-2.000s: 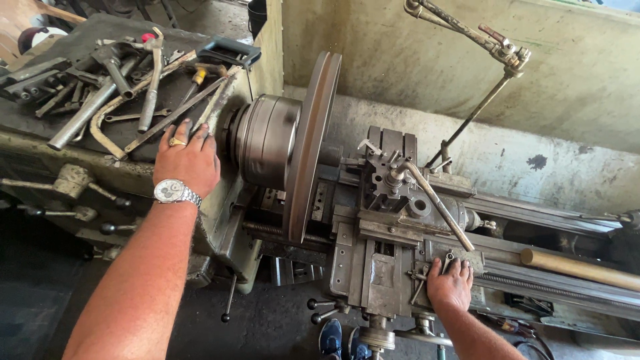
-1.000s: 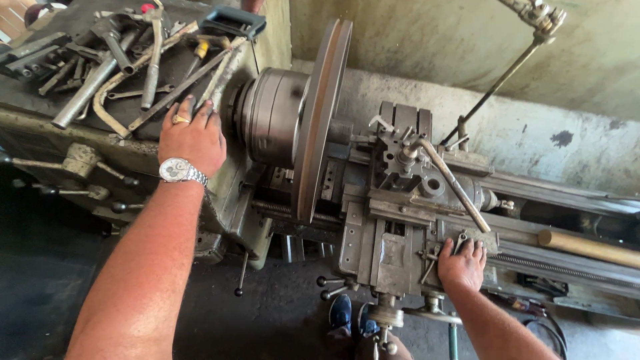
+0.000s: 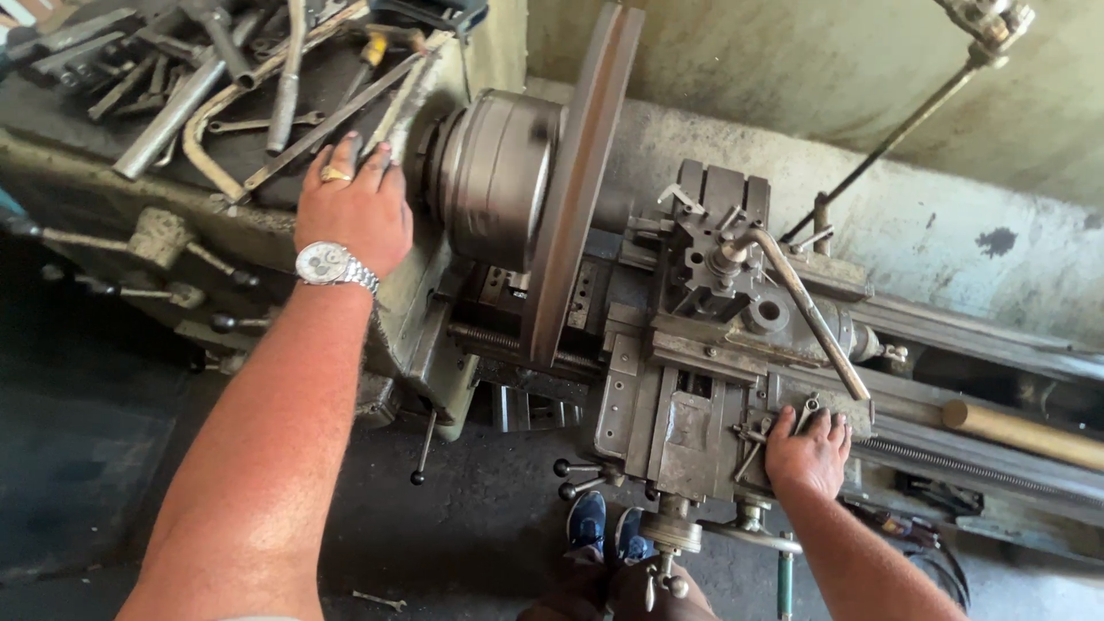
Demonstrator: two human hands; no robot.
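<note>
My left hand (image 3: 355, 203), with a ring and a wristwatch, rests palm down on the edge of the lathe's headstock (image 3: 414, 207), its fingertips beside a hacksaw (image 3: 200, 142). Just right of it is the lathe chuck (image 3: 503, 177), which looks blurred, with a large grooved metal disc (image 3: 582, 185) in front of it. My right hand (image 3: 808, 453) lies on the lathe carriage (image 3: 690, 431), its fingers over or beside a small wrench (image 3: 808, 410). Above that hand, the tool post (image 3: 711, 259) carries a long bent handle (image 3: 811, 315). Neither hand visibly grips anything.
Loose tools, among them a metal pipe (image 3: 172, 121) and an open-end wrench (image 3: 263, 123), crowd the headstock top. Control levers (image 3: 159, 237) stick out at its front. A wooden rod (image 3: 1022, 431) lies along the bed at right. A jointed arm (image 3: 897, 138) rises behind. Another wrench (image 3: 379, 599) lies on the floor.
The view has shifted somewhat, putting the machine nearer the top of the picture. Both hands stay at the same places on the lathe.
</note>
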